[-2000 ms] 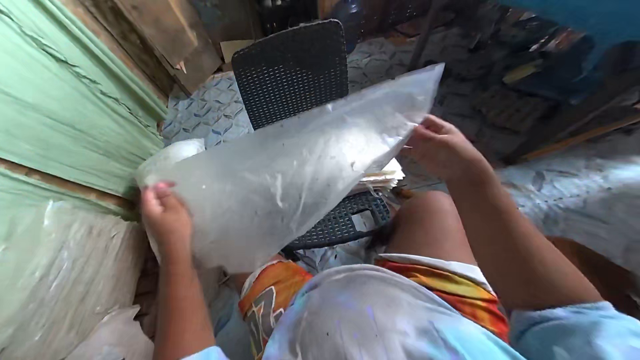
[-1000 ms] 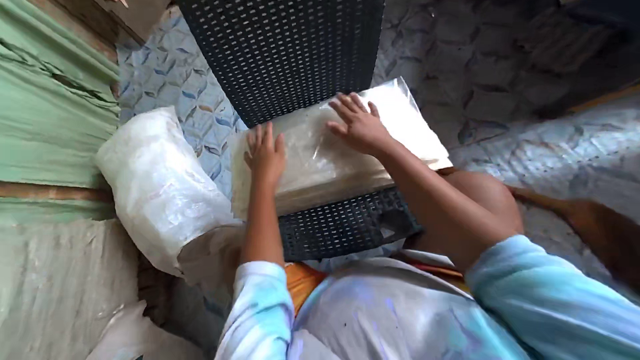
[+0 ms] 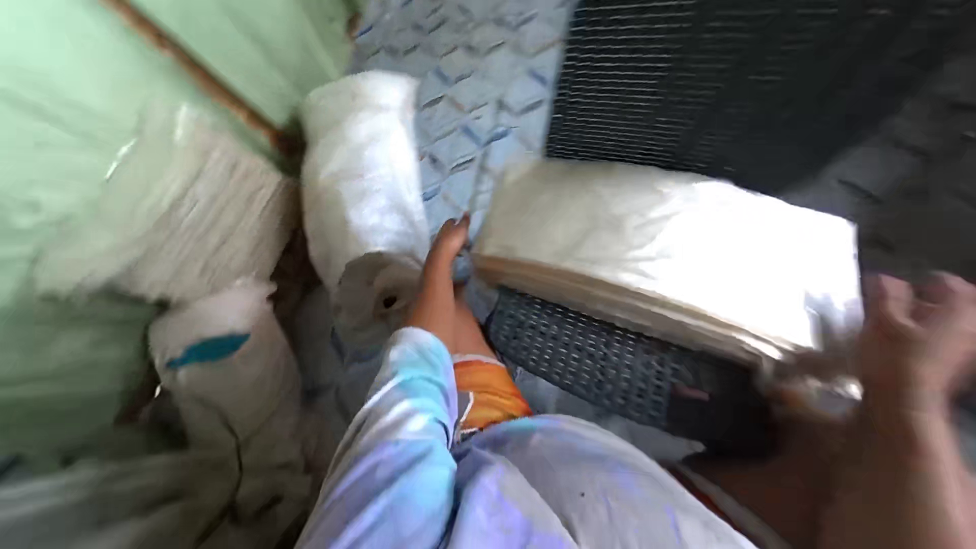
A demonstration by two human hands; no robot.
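Observation:
A thick stack of clear plastic sheets (image 3: 656, 236) lies across the seat of a black woven-pattern plastic chair (image 3: 595, 354). My left hand (image 3: 451, 235) is between this stack and a white plastic-wrapped roll (image 3: 366, 175), close to the roll's near end; its fingers point away from me and I cannot tell whether they touch anything. At the stack's right end is my right hand (image 3: 919, 328), blurred, with its fingers bent beside the sheets' edge. Whether it grips a sheet is unclear.
The chair's backrest (image 3: 671, 84) rises beyond the stack. To the left, a green fabric wall (image 3: 69, 152) stands behind a bundle of plastic sheets (image 3: 191, 206) and a white sack (image 3: 229, 366). Patterned flooring (image 3: 465, 91) shows between roll and chair.
Two seconds ago both hands held up a plastic sheet; one second ago they lay flat on the stack. Now they are apart, at either end of it. The view has swung left.

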